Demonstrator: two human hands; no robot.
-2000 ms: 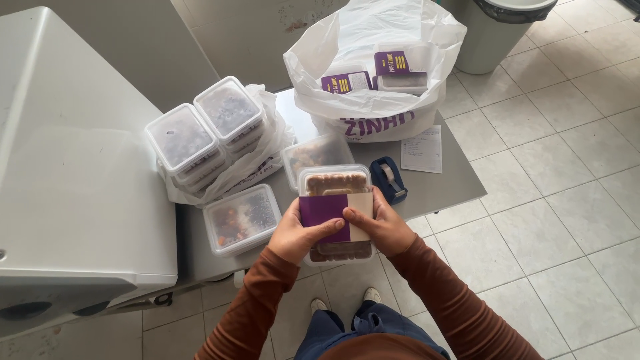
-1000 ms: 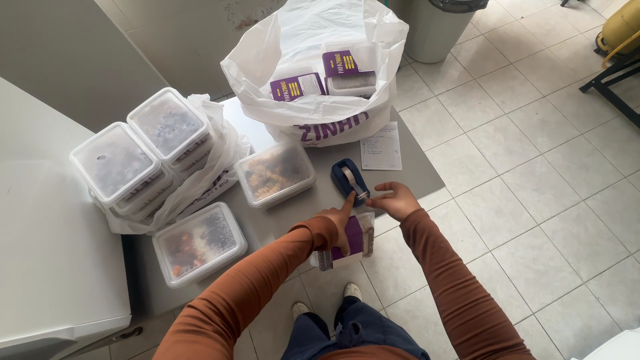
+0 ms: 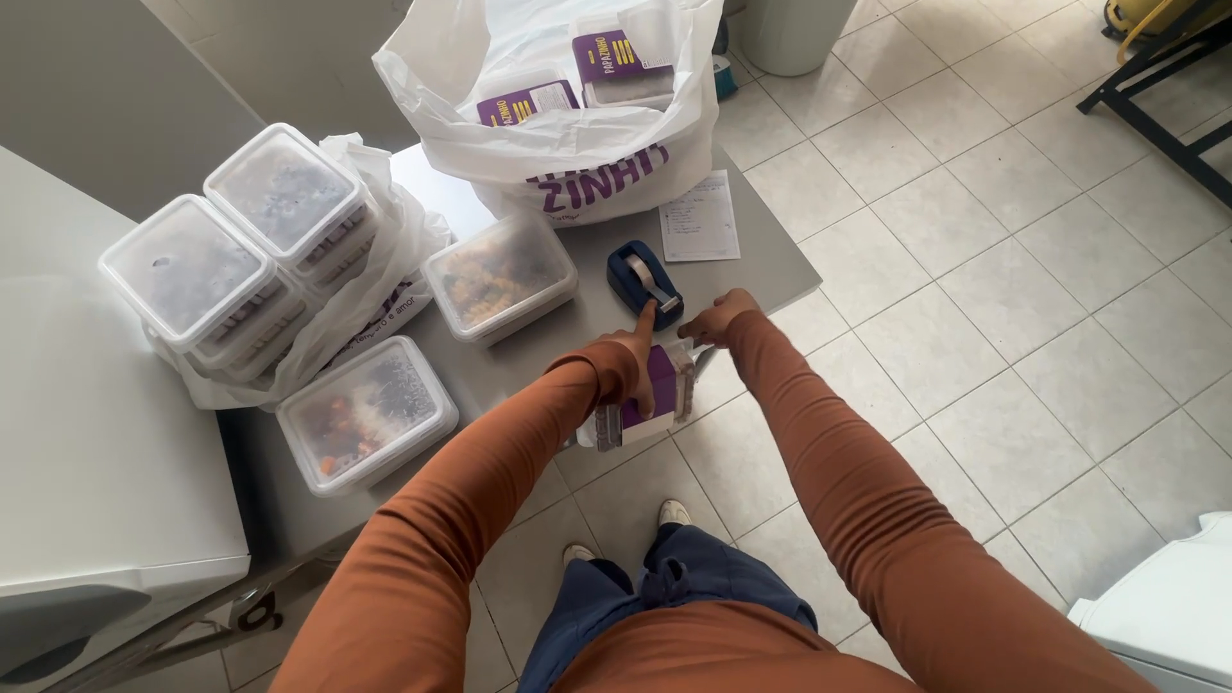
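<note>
My left hand point(image 3: 633, 361) grips a clear plastic food container with a purple and white sleeve point(image 3: 658, 390), held on its side at the table's front edge. Its index finger points up to the near end of a blue tape dispenser point(image 3: 630, 274). Just right of the dispenser's cutting end is my right hand point(image 3: 720, 318), thumb and fingertips close together; a small piece of tape seems to be between them, though it is hard to make out. Two lidded containers of food, one upper point(image 3: 500, 274) and one lower point(image 3: 366, 414), lie left of my hands.
A white plastic bag point(image 3: 597, 183) with sleeved containers stands at the back. Stacked frosted containers point(image 3: 284, 192) sit in another bag at left. A written paper point(image 3: 700, 217) lies right of the dispenser. A white appliance point(image 3: 96, 385) borders the table's left side.
Two seconds ago both hands held the sleeved container flat in front of me. It is now tilted in my left hand, and my right hand has let go and moved beside the tape dispenser.
</note>
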